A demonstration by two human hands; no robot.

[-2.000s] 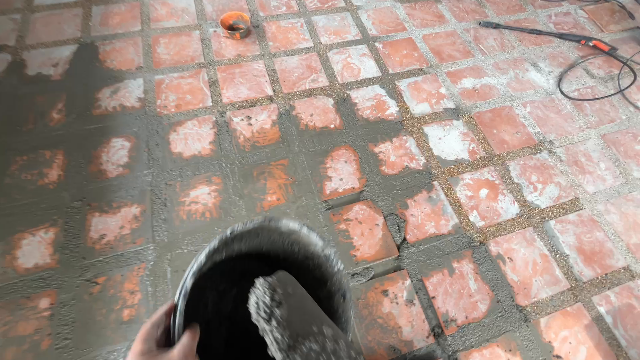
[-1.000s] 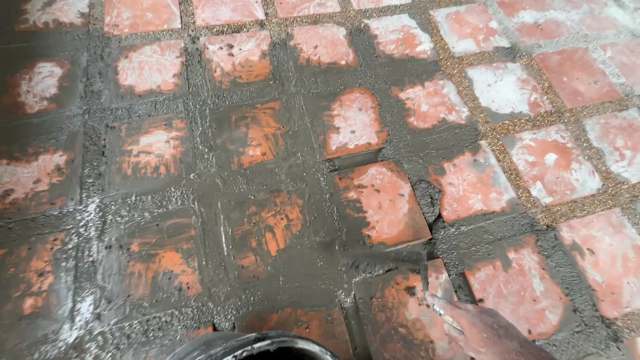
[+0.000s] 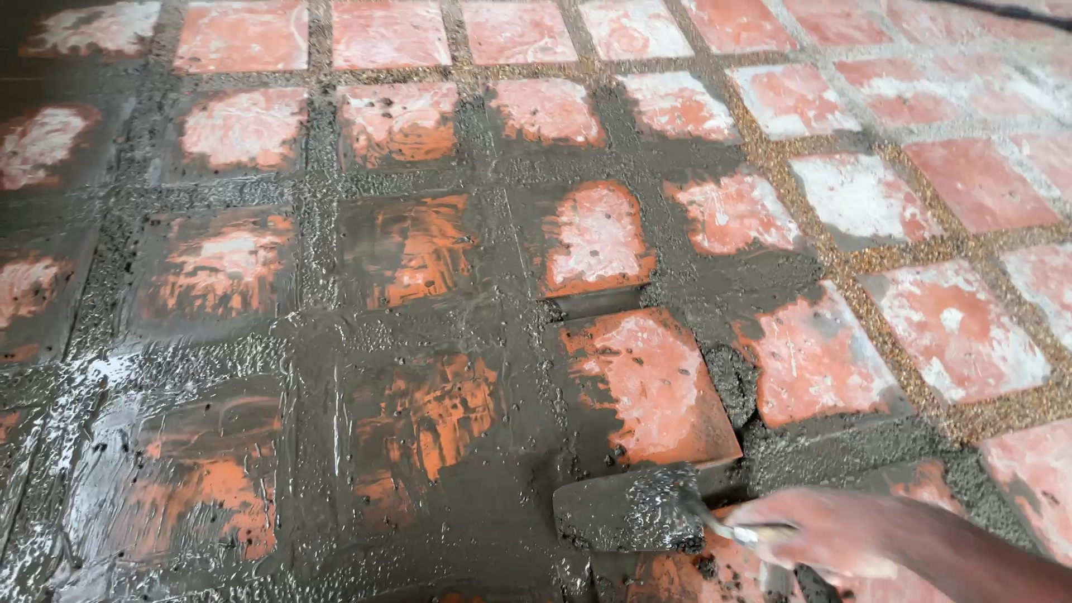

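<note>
At the lower right, my right hand grips the handle of a pointing trowel, whose blade carries wet gray mortar. The blade lies over the joint just below a raised terracotta tile, which has pale smears and bare side edges showing. Gray mortar fills and overlaps the joints to the left, leaving orange patches of tile visible. A rough clump of mortar sits in the joint right of the raised tile. My left hand is out of view.
Farther right, joints hold loose brown gravel between whitish-stained terracotta tiles. Wet, shiny mortar spreads over the tiles at the left. A dark hose or cable crosses the top right corner.
The view has moved closer to the floor, and the black bucket and my left hand have left it. The trowel, earlier over the bucket, is now at the joint in my right hand.
</note>
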